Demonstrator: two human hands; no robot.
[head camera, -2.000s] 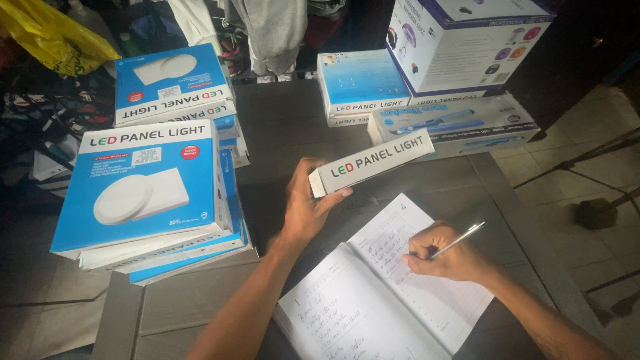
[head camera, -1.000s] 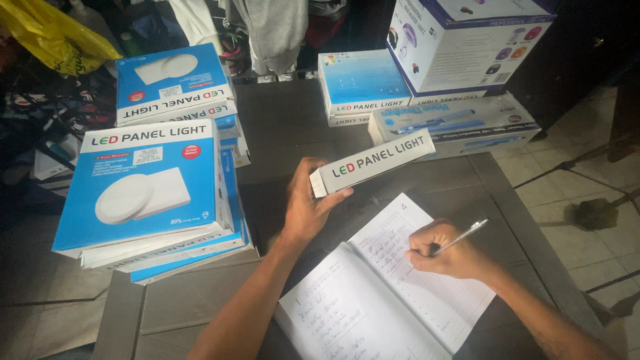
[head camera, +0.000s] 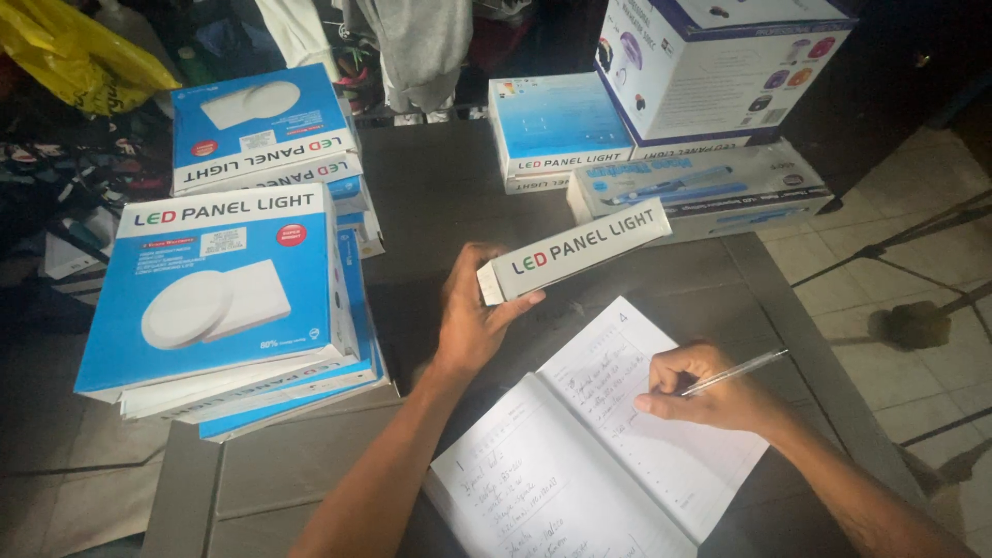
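Note:
My left hand (head camera: 482, 310) grips one end of a thin LED panel light box (head camera: 581, 252), holding it tilted with its lettered edge facing up. In my right hand (head camera: 701, 387) is a clear-barrelled pen (head camera: 736, 372), whose tip is hidden behind my fingers. That hand rests on the right page of an open notebook (head camera: 573, 457), which has handwriting on both pages. The notebook lies at the near edge of the dark table (head camera: 418, 194), just below the held box.
Two stacks of blue and white LED panel light boxes (head camera: 225, 302) stand at the left. At the back right are another blue box (head camera: 562, 124), a large white and purple carton (head camera: 713, 85) and a long box (head camera: 697, 190). Hanging clothes (head camera: 422, 46) and a yellow bag (head camera: 77, 58) are beyond.
My right hand has shifted slightly on the right page, with the pen still in it. My left hand and the box have stayed in place.

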